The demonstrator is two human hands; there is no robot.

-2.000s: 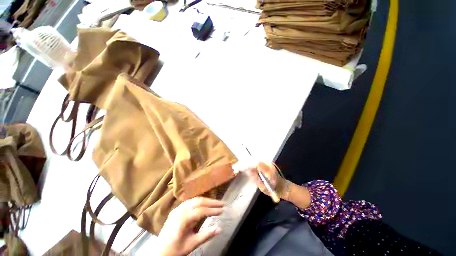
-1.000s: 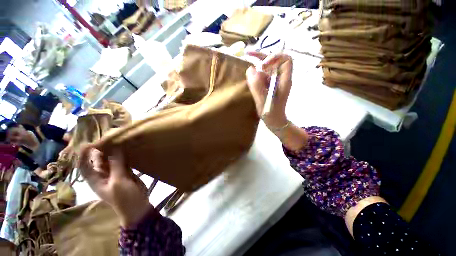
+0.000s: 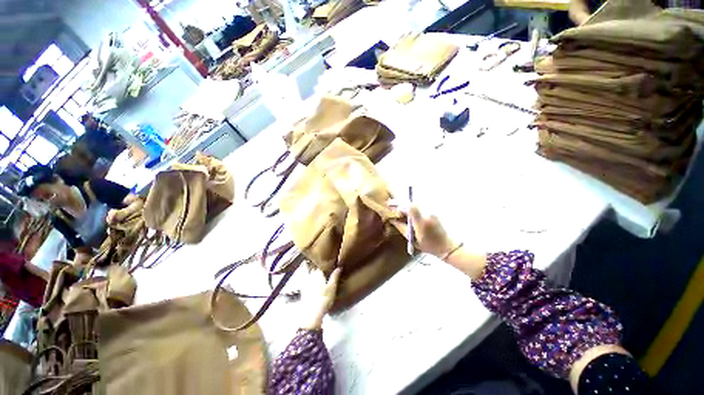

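Note:
A tan-brown fabric bag (image 3: 332,204) lies on the white table in front of me, its dark-brown straps looping out to the left. My right hand (image 3: 424,231) is at the bag's right edge. It pinches the fabric there and also holds a slim pen-shaped tool (image 3: 411,224), which stands roughly upright between the fingers. My left hand (image 3: 328,297) is at the bag's lower edge, its fingertips at a fold. The fingertips are small and partly merged with the fabric.
Another strapped bag (image 3: 340,127) lies just behind. A tall brown fabric stack (image 3: 617,108) stands at the right table edge. A dark block (image 3: 455,118) and snips (image 3: 449,87) lie farther back. A brown panel (image 3: 181,347) lies lower left. People sit at the left.
The bag was held up and stretched between both hands; now it is down on the table. My left hand has moved right, to its lower edge. The view takes in more of the room.

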